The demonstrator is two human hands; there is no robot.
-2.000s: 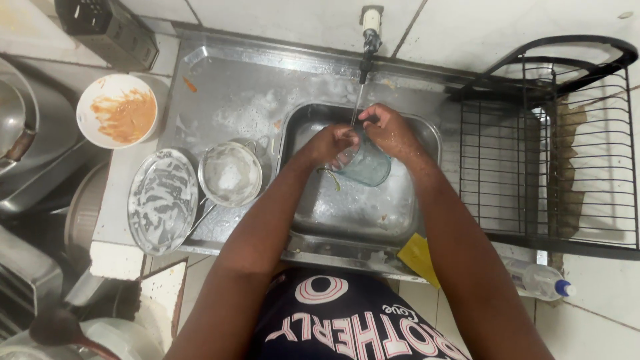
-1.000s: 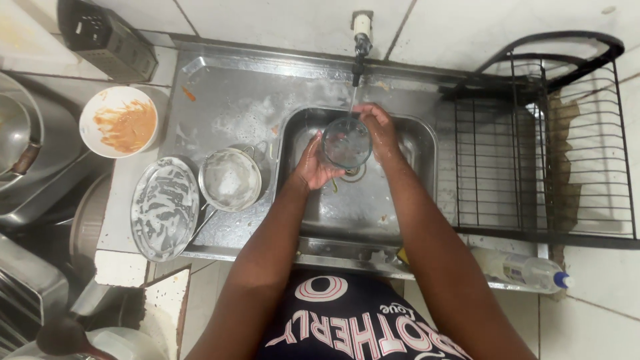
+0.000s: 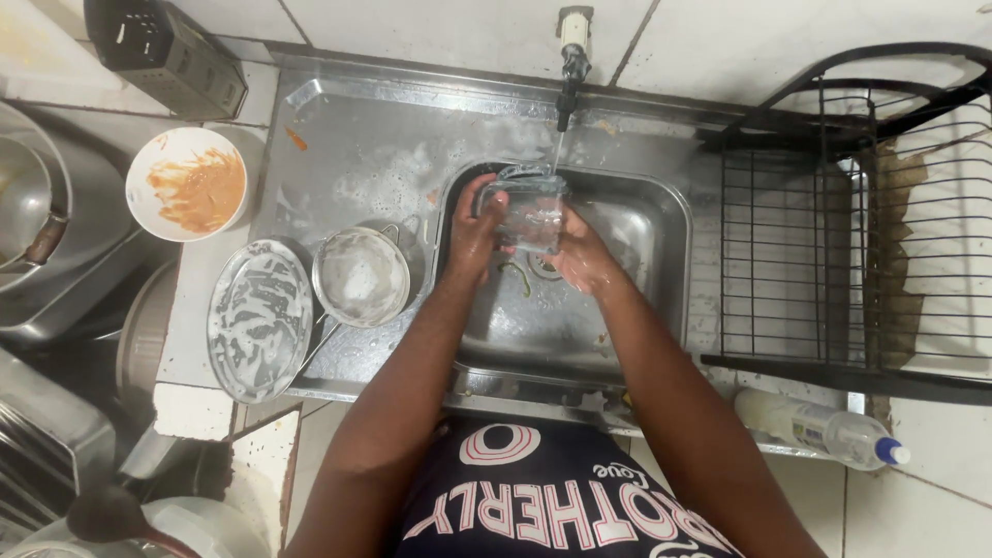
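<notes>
Over the steel sink basin (image 3: 573, 333), a clear glass container (image 3: 531, 217) lies on its side between my two hands. My left hand (image 3: 477, 232) grips its left side, thumb on the glass. My right hand (image 3: 581, 252) holds it from the right and below, its fingers partly seen through the glass. Water runs from the faucet (image 3: 570, 93) onto the container's rim. A green scrap (image 3: 515, 277) lies near the drain, partly hidden by my right hand.
Left of the basin are a soapy sieve (image 3: 362, 277), a soapy oval metal dish (image 3: 261, 322), a white bowl (image 3: 186, 184) with orange residue and a box grater (image 3: 167, 58). A black wire dish rack (image 3: 798, 256) stands right, a plastic bottle (image 3: 821, 430) at the front edge.
The glass container has been turned from mouth upward, one second ago, onto its side. My left hand has moved up along its side, and my right hand has moved lower around it.
</notes>
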